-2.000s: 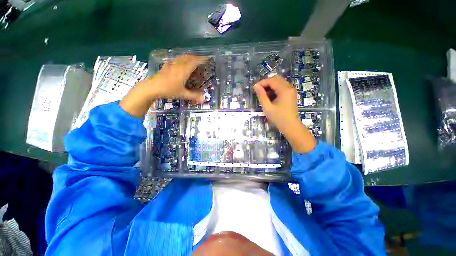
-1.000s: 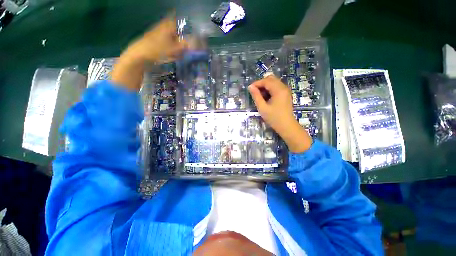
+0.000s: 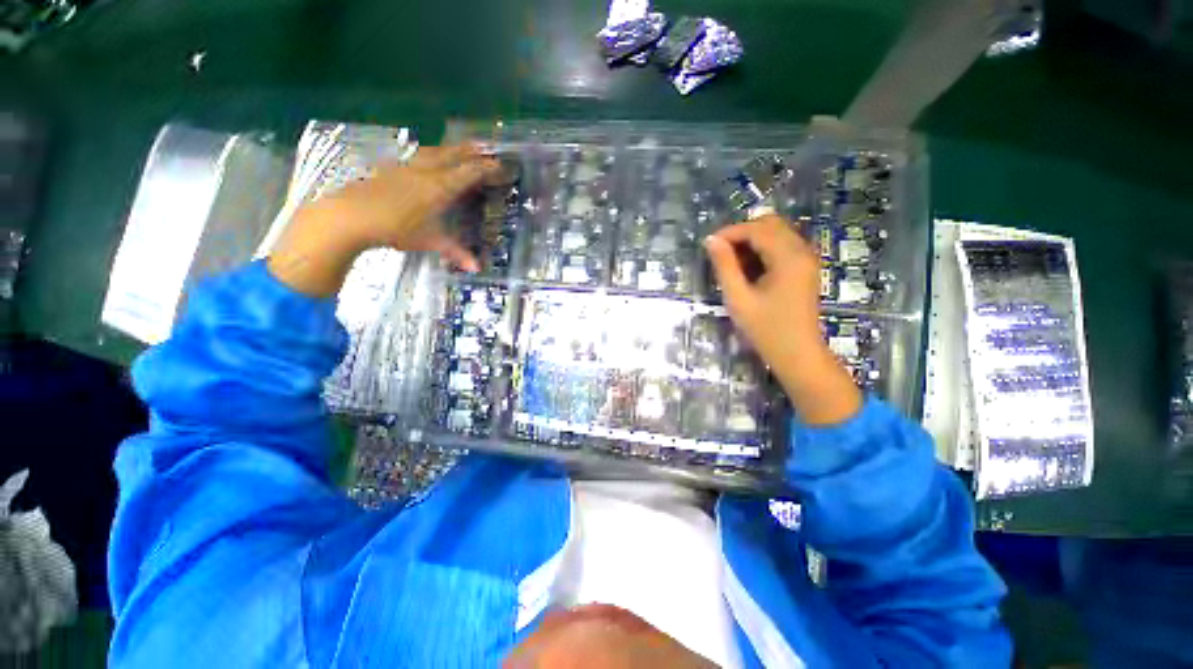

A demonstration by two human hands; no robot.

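A clear blister tray [image 3: 595, 131] holds rows of small circuit boards [image 3: 573, 216] in its pockets. A shiny adhesive sheet [image 3: 628, 366] with white perforated edges lies across its near half. My left hand [image 3: 393, 209] is over the far-left pocket, thumb and fingers apart around boards there; no held board can be made out. My right hand [image 3: 772, 294] is over the far right half, fingers curled and thumb and forefinger together; whether they pinch something tiny is unclear. A loose board [image 3: 759, 180] lies tilted just beyond it.
Marked white sheets [image 3: 373, 294] and a glossy sleeve [image 3: 170, 235] lie left of the tray. Silvery-printed sheets [image 3: 1027, 359] lie right. Silvery packets [image 3: 707, 55] sit beyond the tray on the green bench [image 3: 327, 79]. More boards [image 3: 393, 471] show below the tray's near-left edge.
My left hand has come from beyond the tray's far-left edge back onto the far-left pocket. My right hand keeps its pose. Another silvery packet shows beyond the tray. The whole view has shifted and tilted slightly.
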